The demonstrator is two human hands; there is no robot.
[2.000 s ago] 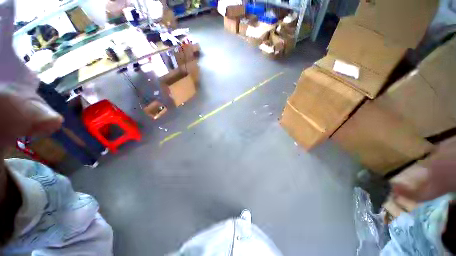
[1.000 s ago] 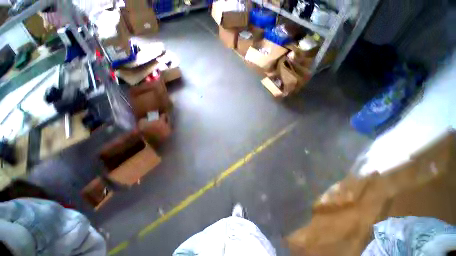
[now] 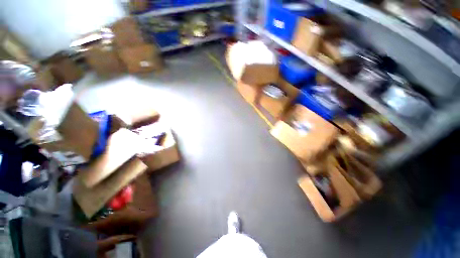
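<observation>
Neither of my hands is in the picture. Nearest in front of me, at the bottom centre, are my pale clothing (image 3: 233, 248) and the tip of one shoe (image 3: 233, 222) on the grey floor (image 3: 217, 176). At the lower left stands an open brown carton (image 3: 138, 204) with something red inside. At the right, a small open carton (image 3: 323, 204) with dark contents stands on the floor. The picture is blurred, so the contents cannot be told.
A metal shelf rack (image 3: 383, 103) runs along the right, with cartons and blue bins (image 3: 297, 70) at its foot. More cartons (image 3: 138, 58) stand at the back left. Another shelf (image 3: 186, 43) is at the back. A yellow floor line (image 3: 262, 117) runs beside the right cartons.
The view has moved forward along the aisle; the shelves and cartons are nearer. Both hands showed at the edges two seconds ago and are gone now, as are the sleeves seen one second ago.
</observation>
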